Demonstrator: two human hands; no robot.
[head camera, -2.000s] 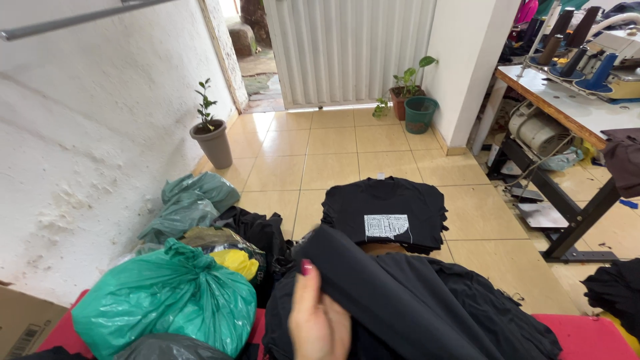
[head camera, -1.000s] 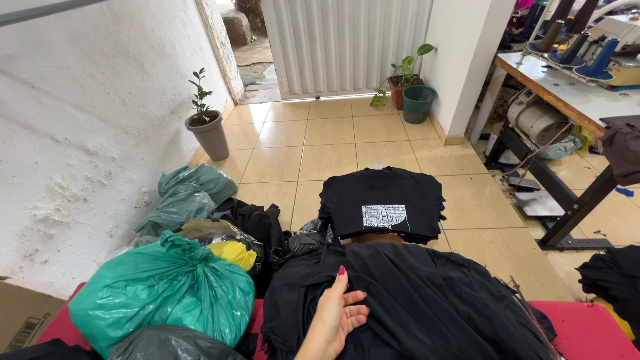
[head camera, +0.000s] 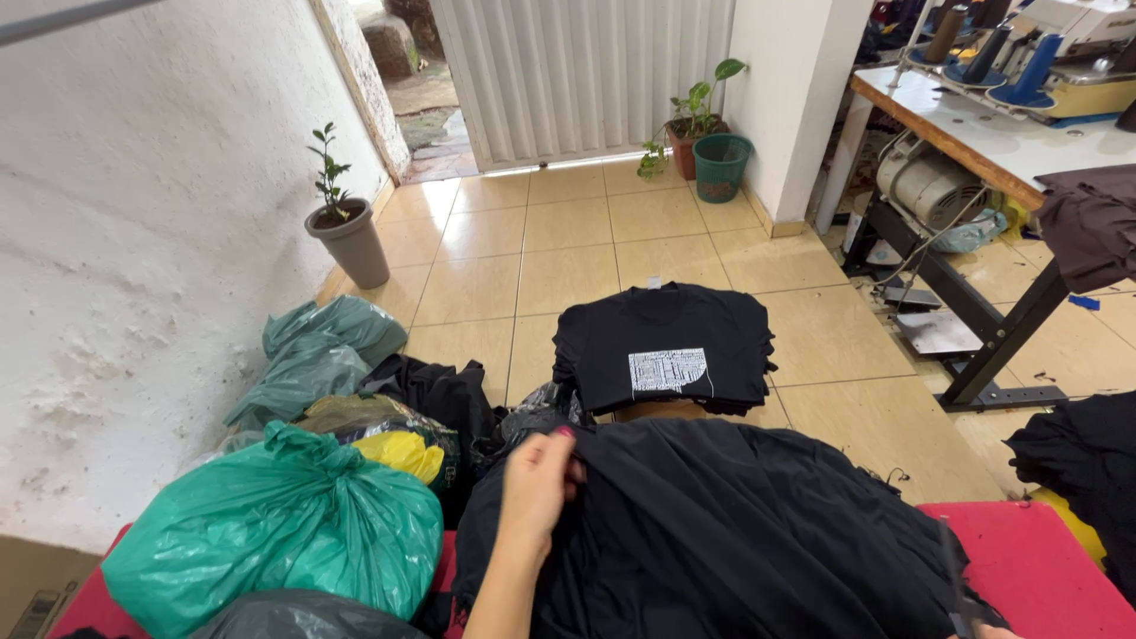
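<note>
My left hand (head camera: 537, 484) pinches the edge of black fabric (head camera: 710, 515) between thumb and fingers, at the upper left of a large heap. Only a sliver of my right hand (head camera: 987, 632) shows at the bottom right edge, with a thin bladed tool (head camera: 955, 559), blurred, pointing up from it beside the heap; its handle is mostly hidden. Beyond the heap lies a stack of folded black T-shirts (head camera: 661, 319), the top one with a white print. Left of my left hand sits a knotted green plastic bag (head camera: 275, 532).
The heap and green bag rest on a red padded surface (head camera: 1029, 550). Grey-green bags (head camera: 328, 337) lie along the left wall. A sewing machine table (head camera: 985, 151) stands right, with black cloth (head camera: 1078, 453) below it. Potted plants (head camera: 351, 240) stand on the tiled floor.
My left hand first lifted a black fabric piece, then lay open on the heap; now it has moved left and pinches fabric. My right hand and the bladed tool have come into view.
</note>
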